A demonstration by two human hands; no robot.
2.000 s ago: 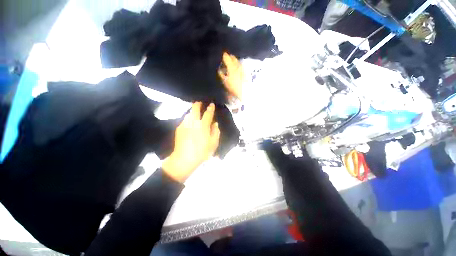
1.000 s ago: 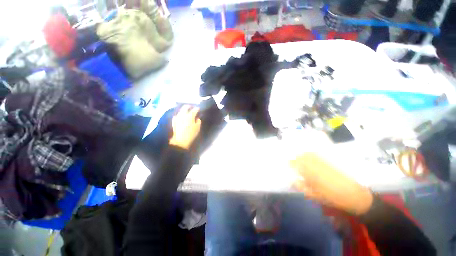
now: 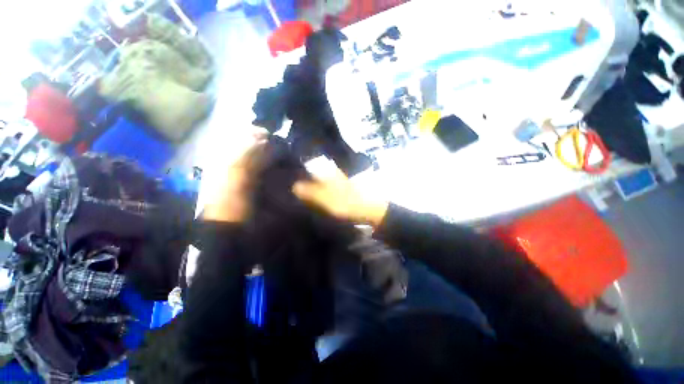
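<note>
A black garment panel hangs between my hands at the table's front edge and drops down towards my lap. My left hand is on its upper left part, blurred, with the fingertips partly hidden by the cloth. My right hand is on its right side with the fingers against the cloth, also blurred. More black cloth lies bunched on the table beyond, left of the sewing machine. The needle area is ahead and right of my hands, with no hand at it.
Orange-red and yellow shears and dark thread snips lie right of the machine. A yellow patch and black pad sit near the needle. Plaid clothing is at left. A red stool stands below right.
My right hand has moved left from the table front to the black panel. The panel and my left hand are now closer to my body. The view has turned and shifted.
</note>
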